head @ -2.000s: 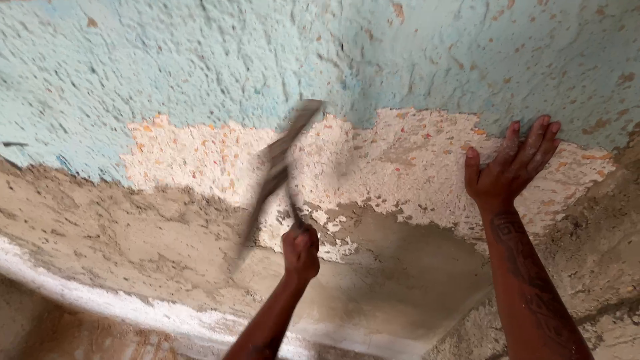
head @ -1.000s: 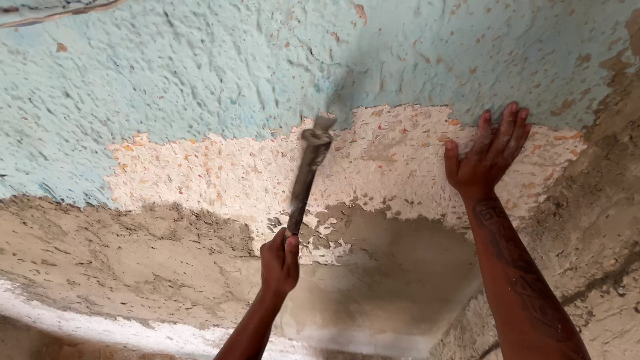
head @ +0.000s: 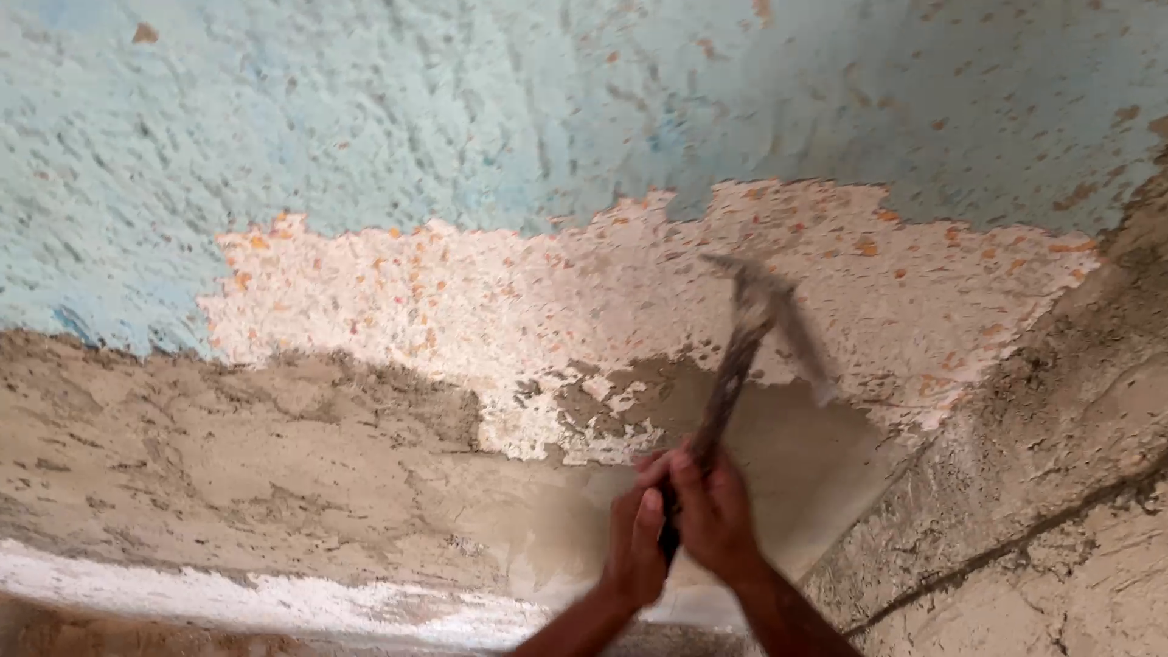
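Note:
Both my hands are on the handle of a hammer-like tool [head: 730, 388] with a long, narrow cross head, blurred at its tips. My left hand [head: 636, 538] is wrapped round the lower end of the handle. Just above and to the right, my right hand [head: 716, 511] grips the same handle. The tool's head lies over the pale, chipped patch [head: 547, 292] of the wall, right of the middle of the view; whether it touches the surface I cannot tell.
Rough light-blue painted plaster [head: 411, 109] spans the top. Grey-brown mortar [head: 228, 465] runs below the pale patch, with a white band [head: 274, 598] along its lower edge. At the right, a rough adjoining surface [head: 1031, 474] meets it at a corner and bears a dark crack.
My right hand has left the wall surface and taken hold of the tool's handle beside my left hand. The tool has moved to the right.

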